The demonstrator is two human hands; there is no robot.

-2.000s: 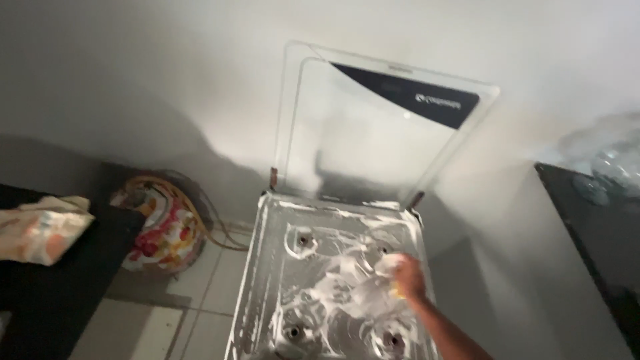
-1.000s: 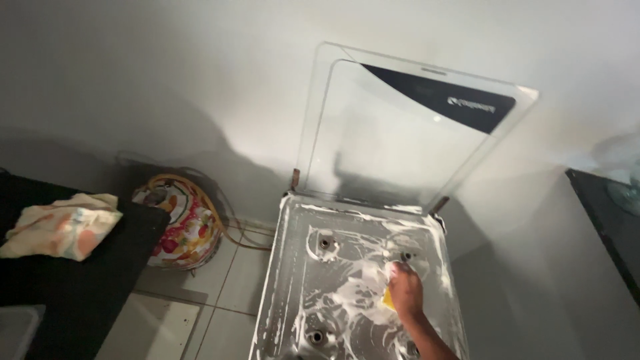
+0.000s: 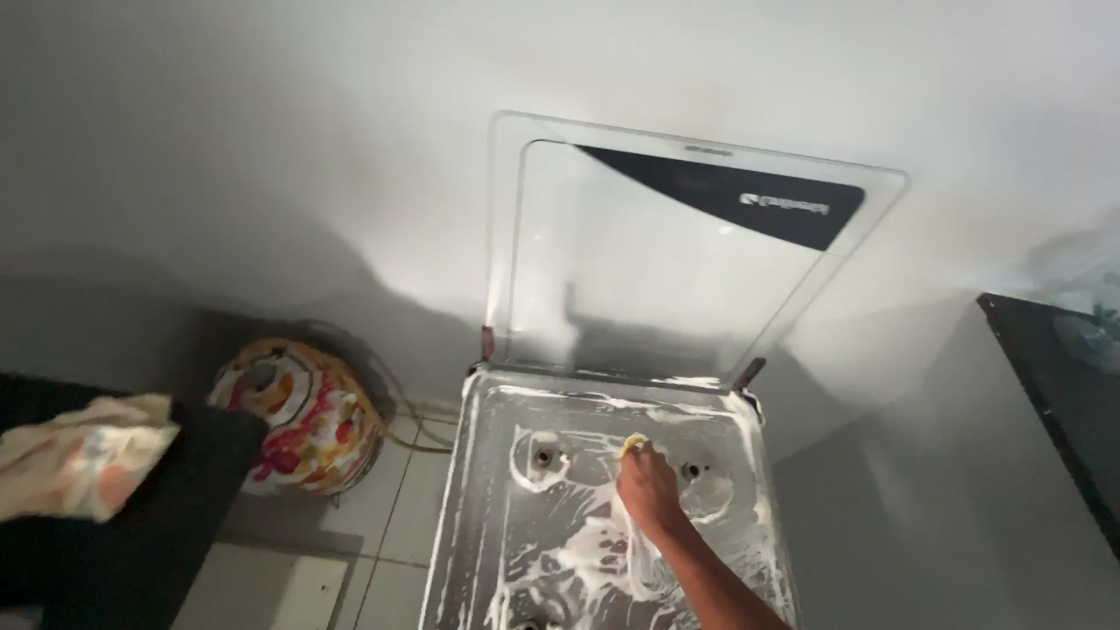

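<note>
My right hand (image 3: 646, 486) is closed around a yellow sponge (image 3: 633, 444), which presses on the metal top of a gas stove (image 3: 569, 516) between the two rear burner openings. White foam (image 3: 595, 547) lies in streaks and swirls over the stove top, thickest near the middle and along the rims. The burner openings have no caps or grates on them. At the back edge the stove's glass lid (image 3: 665, 262) stands raised on its hinges against the wall. My left hand is out of the picture.
At the left, a patterned cloth (image 3: 96, 455) lies on a dark counter (image 3: 210, 455). Behind it on the tiled floor stands a gas cylinder in a floral cover (image 3: 302, 420), with a hose (image 3: 420, 444) running toward the stove. A dark countertop (image 3: 1050, 376) with clear plastic (image 3: 1094, 337) is at right.
My right hand has moved toward the back of the stove top with the sponge. Foam near the rear burners is thinner than before.
</note>
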